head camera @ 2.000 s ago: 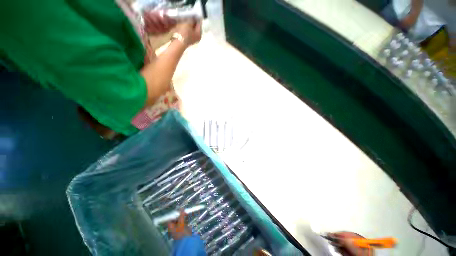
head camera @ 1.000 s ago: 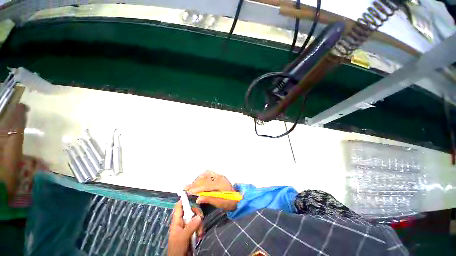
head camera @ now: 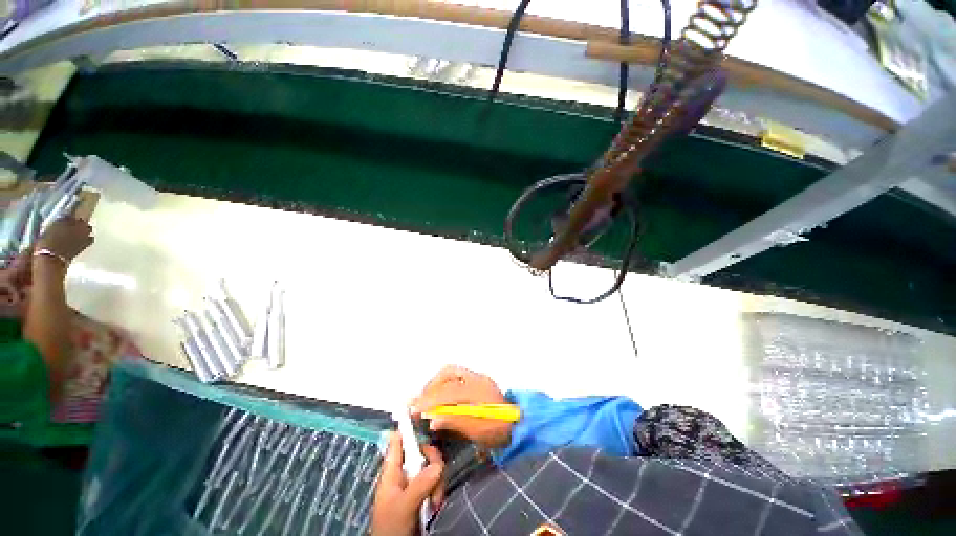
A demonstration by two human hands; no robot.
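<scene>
A silver-white tubular part (head camera: pixel 410 438) stands nearly upright in my left hand (head camera: pixel 407 487), low in the centre of the view. My right hand (head camera: pixel 466 408), in a blue sleeve, holds a yellow-orange hand tool (head camera: pixel 477 412). The tool's front end is close to the top of the tube; whether they touch is hard to tell. Below and left, a blue-green lined crate (head camera: pixel 142 440) holds rows of tubes (head camera: pixel 288 476). A group of loose silver tubes (head camera: pixel 225 335) lies on the pale bench (head camera: pixel 419 314).
A co-worker's hand (head camera: pixel 65 239) holds several tubes at the far left. A dark screwdriver (head camera: pixel 618 173) on a coil spring (head camera: pixel 713 29) hangs over the dark green channel (head camera: pixel 314 147). A pale slanted bar (head camera: pixel 797 204) stands right of it. A clear ribbed tray or pack (head camera: pixel 839 393) lies at right.
From one second ago, the view has shifted slightly, and the co-worker's hand with tubes shows more. Two seconds ago my left hand was over the crate with a tube; now both hands are together.
</scene>
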